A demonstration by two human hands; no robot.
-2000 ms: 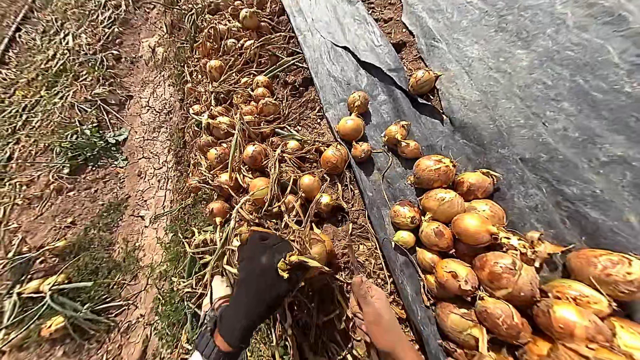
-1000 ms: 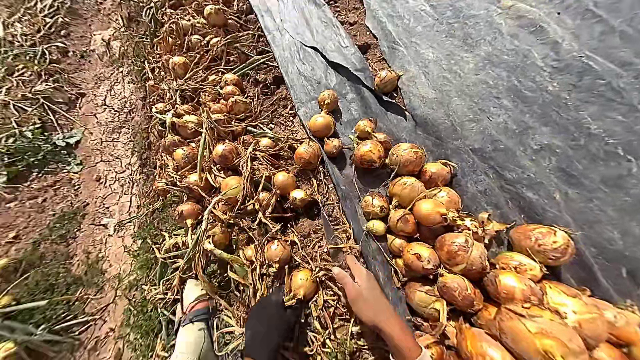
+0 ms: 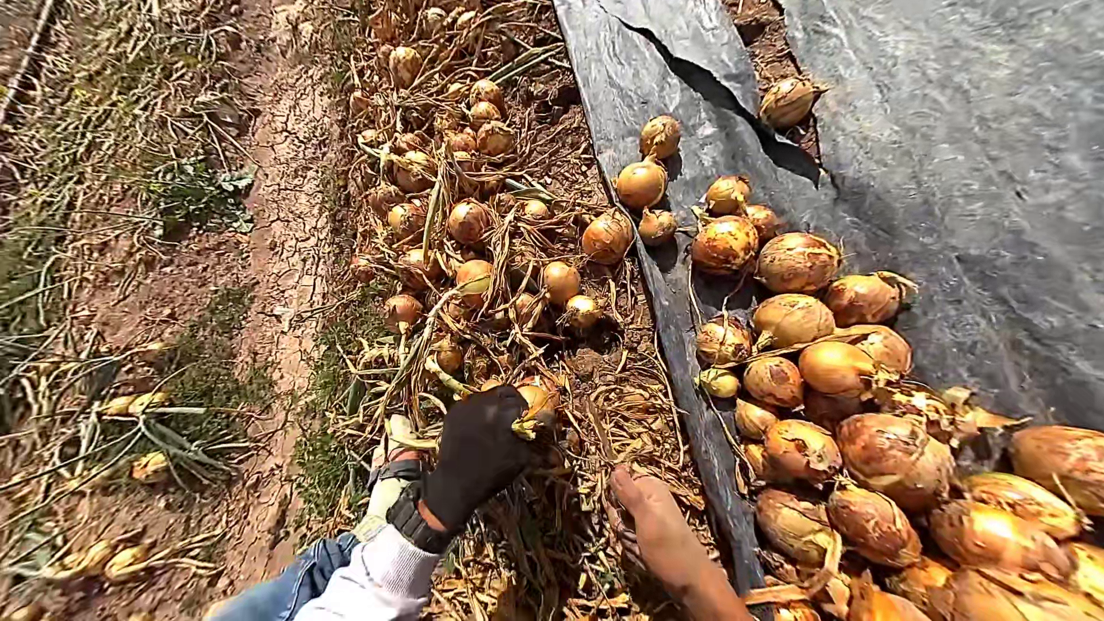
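My left hand (image 3: pixel 483 453), in a black glove, is closed on the dry top of a yellow onion (image 3: pixel 536 398) at the edge of the row of pulled onions. Bare and half curled, my right hand (image 3: pixel 660 530) is low in the view, to the right of the left one. A thin, dull blade, apparently a knife (image 3: pixel 597 423), points up from its fingers over dry onion leaves; the handle is hidden. Trimmed-looking onions (image 3: pixel 837 368) lie heaped on the grey plastic sheet (image 3: pixel 975 172) at the right.
More onions with tangled dry tops (image 3: pixel 468 222) run up the row. A torn slit (image 3: pixel 707 82) crosses the sheet near its left edge. Left of the row is a strip of cracked soil (image 3: pixel 289 259), with weeds and a few onions beyond. A shoe (image 3: pixel 388 492) shows beside my left wrist.
A second ago my left hand was low at the bottom edge beside an onion; it is now higher in the view, closed on an onion top. The view has shifted.
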